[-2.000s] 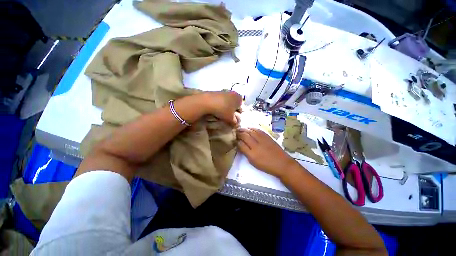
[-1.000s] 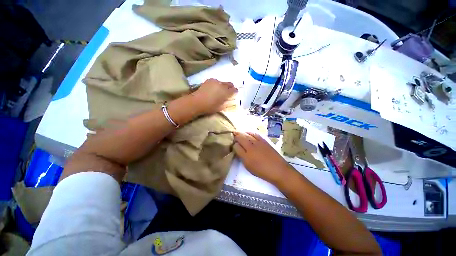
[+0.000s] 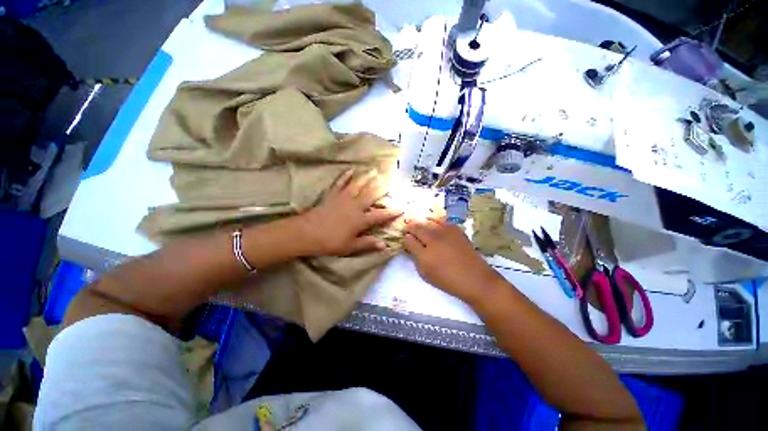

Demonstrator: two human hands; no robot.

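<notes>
The khaki garment piece [image 3: 244, 126] lies bunched on the machine table, left of the needle area. My left hand [image 3: 349, 220] lies on it with fingers spread, pressing the cloth near the needle. My right hand [image 3: 438, 248] is at the cloth's right edge, just in front of the needle, fingertips pinching the seam edge. The fingertips of both hands are close together. The sewing machine [image 3: 577, 190] stands with its lit left end over the cloth. Glare hides the presser foot and needle.
Khaki scraps [image 3: 497, 231] lie right of the needle. Thread snips [image 3: 557, 263] and pink-handled shears [image 3: 616, 301] lie further right. A paper note [image 3: 674, 126] and small metal parts [image 3: 712, 130] are on the machine. A tape measure strip [image 3: 421, 328] runs along the front edge.
My left hand has moved from raised and closed by the needle to flat and spread on the cloth. The cloth beside it is spread out more. My right hand has barely moved.
</notes>
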